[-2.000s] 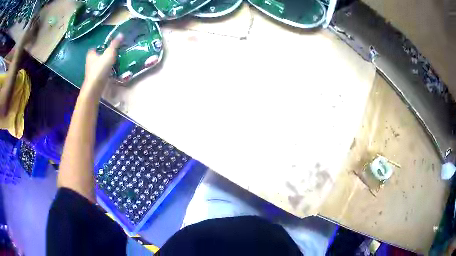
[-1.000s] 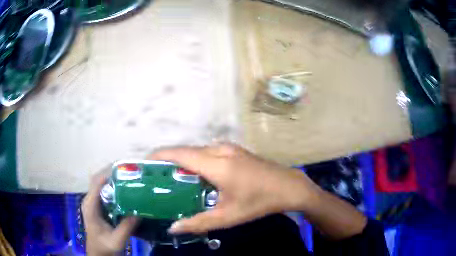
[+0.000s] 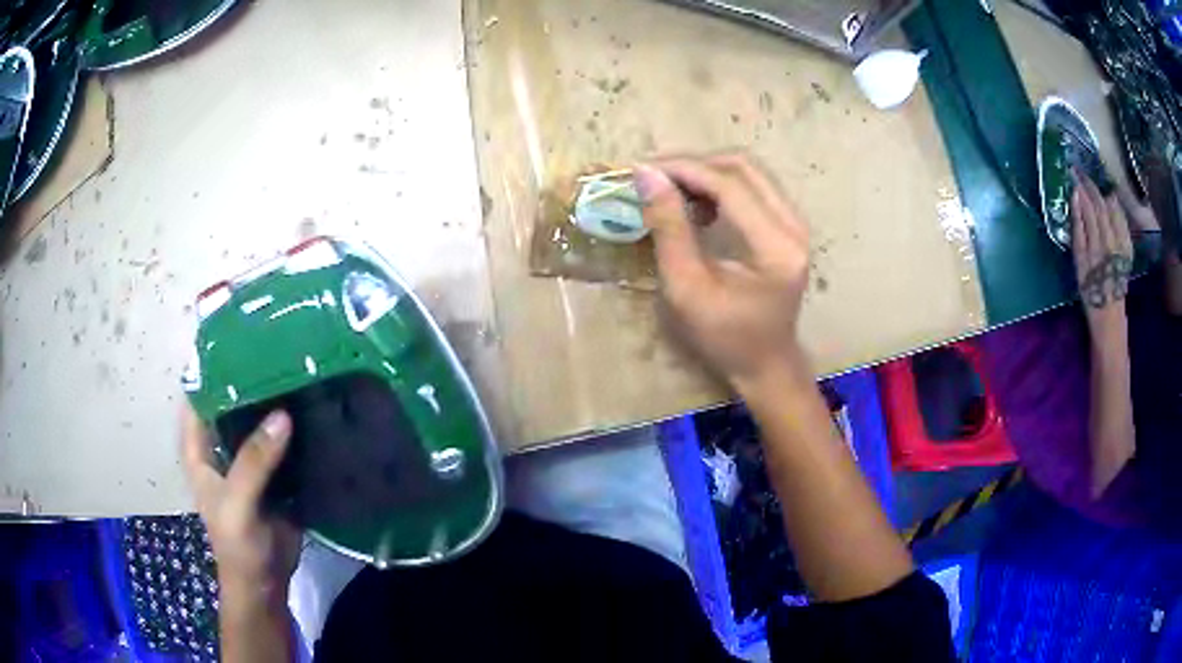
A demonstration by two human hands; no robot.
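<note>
My left hand (image 3: pixel 246 499) holds a glossy green car body shell (image 3: pixel 292 337) above the bench's front edge, thumb inside its dark hollow opening. The shell has silver edge trim, round lights at its corners and two red lenses at its far end. My right hand (image 3: pixel 732 259) is over the cardboard, thumb and index finger pinched on a thin pale glue stick (image 3: pixel 609 176) at a small whitish glue dish (image 3: pixel 609 214). The dish sits on a brown stained pad (image 3: pixel 560 249).
A white teardrop-shaped bottle (image 3: pixel 889 78) lies at the far right. More green shells (image 3: pixel 143 29) are at far left. Another person's hand (image 3: pixel 1102 246) touches a green shell (image 3: pixel 1066 162) at right. A blue crate (image 3: pixel 700 518), a dotted tray (image 3: pixel 169 583) and a red stool (image 3: pixel 946 440) are below.
The shell was taken from the far left to near my body, then turned and tilted. My right hand has let go of it and moved to the glue dish. The view has shifted right.
</note>
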